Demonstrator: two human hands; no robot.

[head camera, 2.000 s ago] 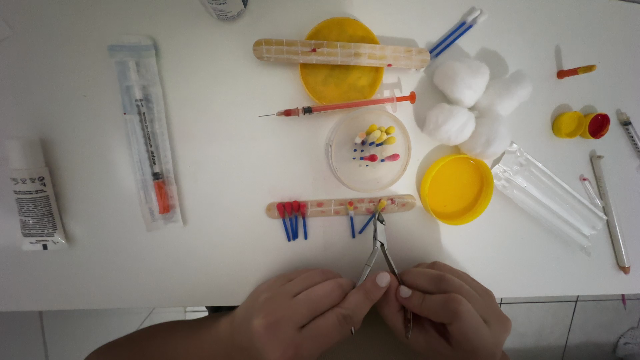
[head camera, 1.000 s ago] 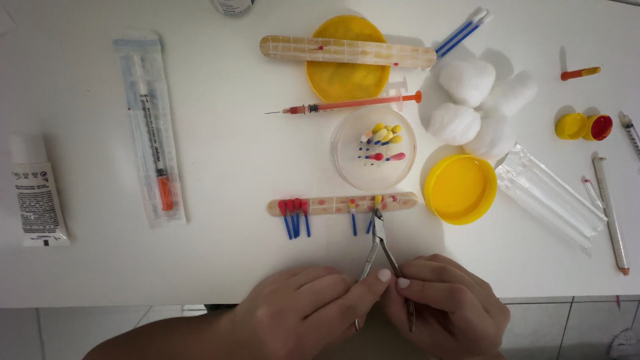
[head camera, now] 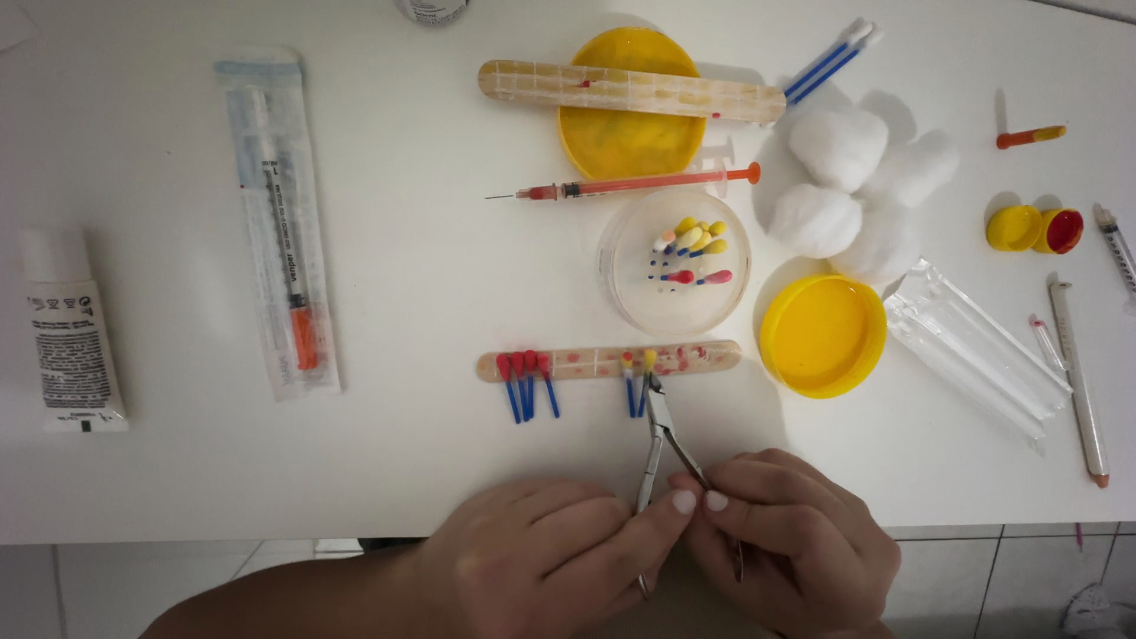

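Observation:
A pair of metal cuticle nippers [head camera: 658, 417] is held between both hands, my left hand [head camera: 555, 550] on one handle and my right hand [head camera: 790, 532] on the other. Its jaws meet a yellow-tipped blue swab stick [head camera: 649, 359] lying across the near wooden spatula [head camera: 586, 362]. Just left of it rests a swab with a red and yellow tip [head camera: 628, 362]; several red-tipped swabs [head camera: 525, 364] lie at the spatula's left end. Beyond, a clear round dish [head camera: 630, 297] holds cut yellow and pink swab tips [head camera: 701, 235] and small blue bits.
Farther back, another wooden spatula [head camera: 639, 89] bridges a yellow lid [head camera: 630, 146], near an orange syringe [head camera: 657, 184]. To the right are cotton balls [head camera: 839, 146], a yellow lid [head camera: 824, 337] and clear packaging [head camera: 976, 355]. A wrapped syringe [head camera: 284, 231] and a white tube [head camera: 75, 346] lie left.
The yellow-tipped swab at the nippers has shifted slightly left and stands more upright than two seconds ago. The nippers' jaws have moved slightly down from its tip onto its stick.

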